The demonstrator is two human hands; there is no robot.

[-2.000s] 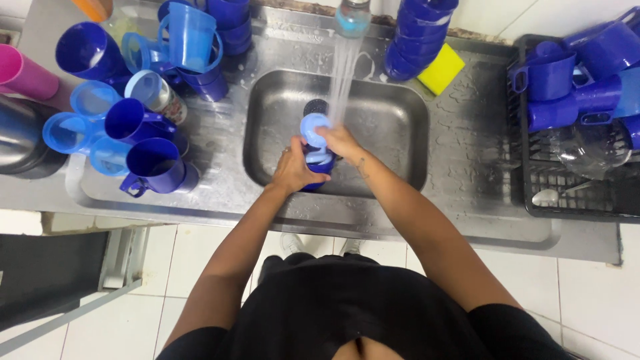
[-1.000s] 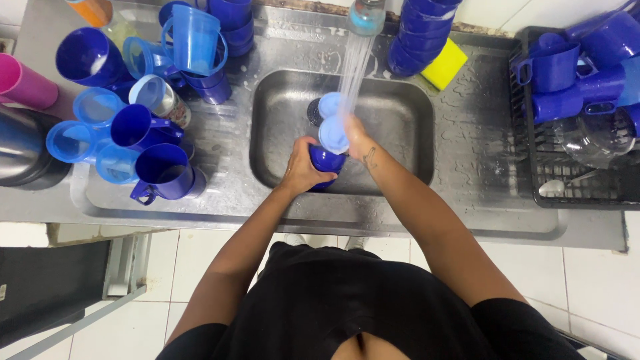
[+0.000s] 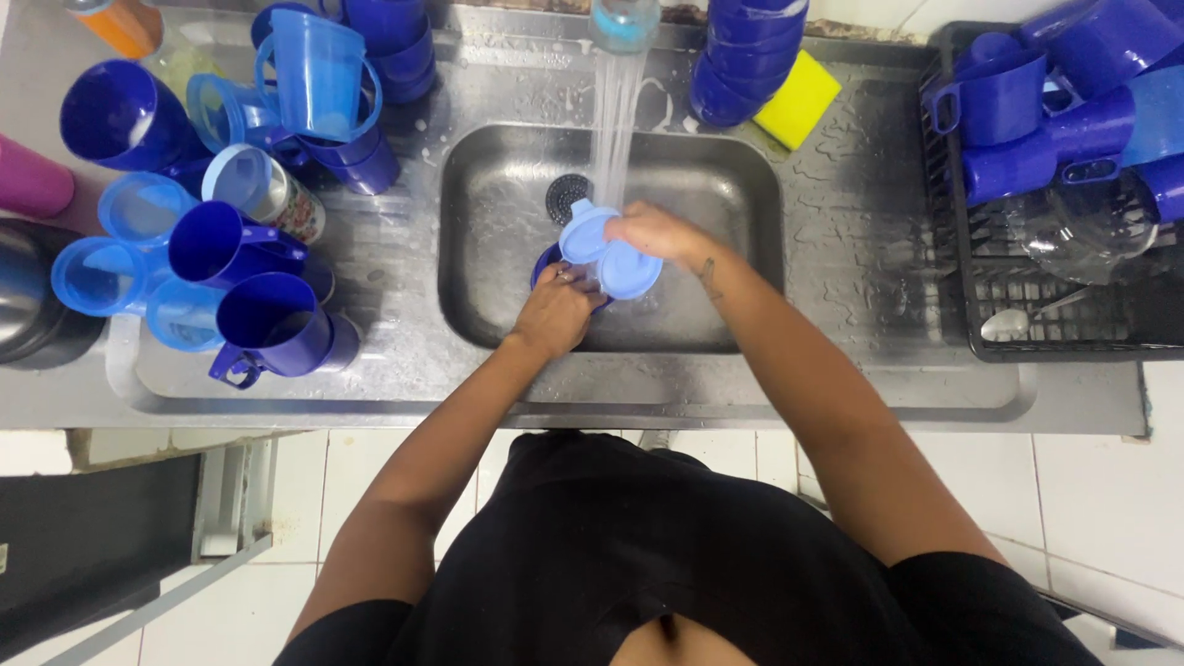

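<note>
Over the steel sink basin, my right hand grips two light blue round plastic lids, one at its left and the other just below the fingers. Water runs from the faucet close behind them. My left hand rests on a dark blue plastic vessel low in the basin, its fingers over the top; most of the vessel is hidden under the hand and the lids, so its grip is hard to make out.
Blue cups and mugs crowd the left drainboard near a steel container. Stacked dark blue bowls and a yellow sponge stand behind the basin. At right, a black dish rack holds blue mugs, clear ware and a spoon.
The lids have come out of the water stream toward me, and my left hand has shifted from the side of the dark blue vessel to over its top.
</note>
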